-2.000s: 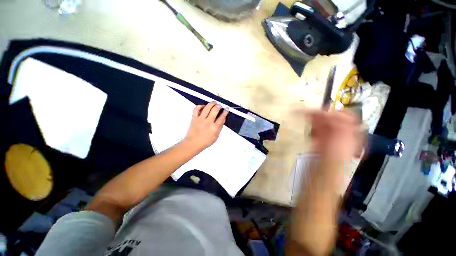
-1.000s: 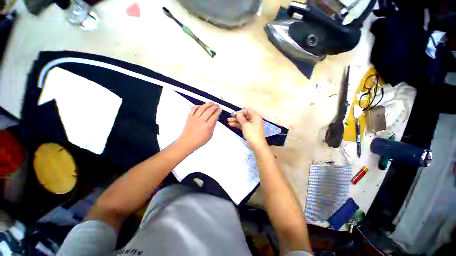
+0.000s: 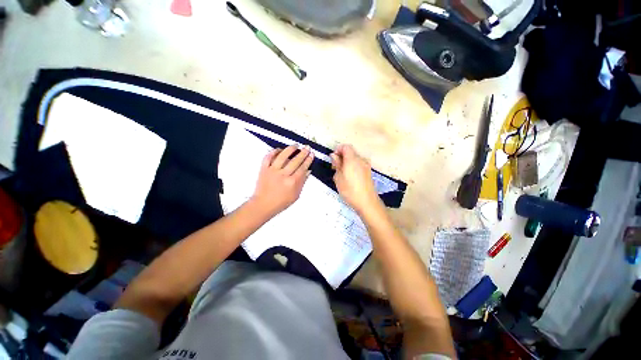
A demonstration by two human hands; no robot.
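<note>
The dark jacket panel lies flat before me, with white stay tape along its curved far edge. A white interlining piece lies on it under my hands, and a second angular white piece lies at its left. My left hand rests flat, fingertips at the tape, pressing the layers and gripping nothing visible. My right hand is just right of it, thumb and fingertips pinched together at the tape. A needle is too small to make out. A grey-blue patch shows beyond the right hand.
An iron stands at the far right on dark cloth, near a grey oval pad. Shears, small scissors, a dark cylinder and a gridded sheet lie right. A green-handled tool lies beyond. A yellow stool is left.
My right hand came in from the table's right side to the tape beside my left hand. Over the last second it has shifted only slightly. My left hand has stayed on the panel.
</note>
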